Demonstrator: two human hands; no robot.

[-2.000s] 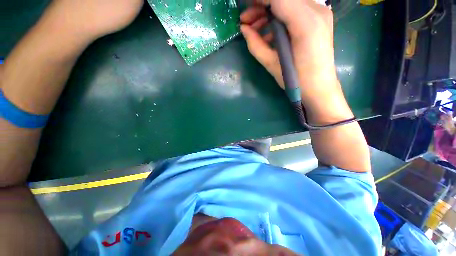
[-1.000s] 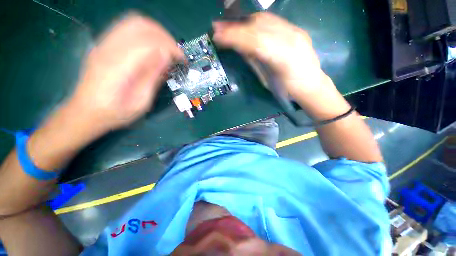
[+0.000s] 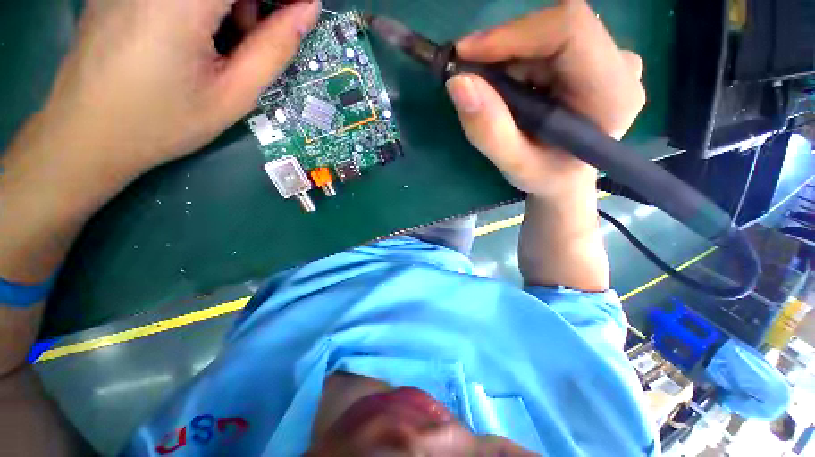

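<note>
The circuit board (image 3: pixel 335 112) lies component side up on the dark green mat, with a silver tuner can and an orange jack along its near edge. My right hand (image 3: pixel 545 98) is shut around the black soldering iron (image 3: pixel 581 134); its tip points at the board's far right corner. My left hand (image 3: pixel 179 85) is over the board's left side, thumb and finger pinched near the far edge. A thin light strand, likely solder wire (image 3: pixel 329 10), shows at these fingertips. The blue wrist strap (image 3: pixel 25 292) is on my left wrist.
The green mat (image 3: pixel 429 192) ends at a near edge in front of my blue shirt. A dark open box (image 3: pixel 728 116) stands at the right. The iron's cord (image 3: pixel 666 268) loops down at the right. Beyond lie the grey floor with yellow lines and a blue stool-like object (image 3: pixel 684 335).
The board's component side shows instead of the green dotted side seen two seconds ago. My right hand has brought the iron across to the board's corner, and my left hand has settled beside the board.
</note>
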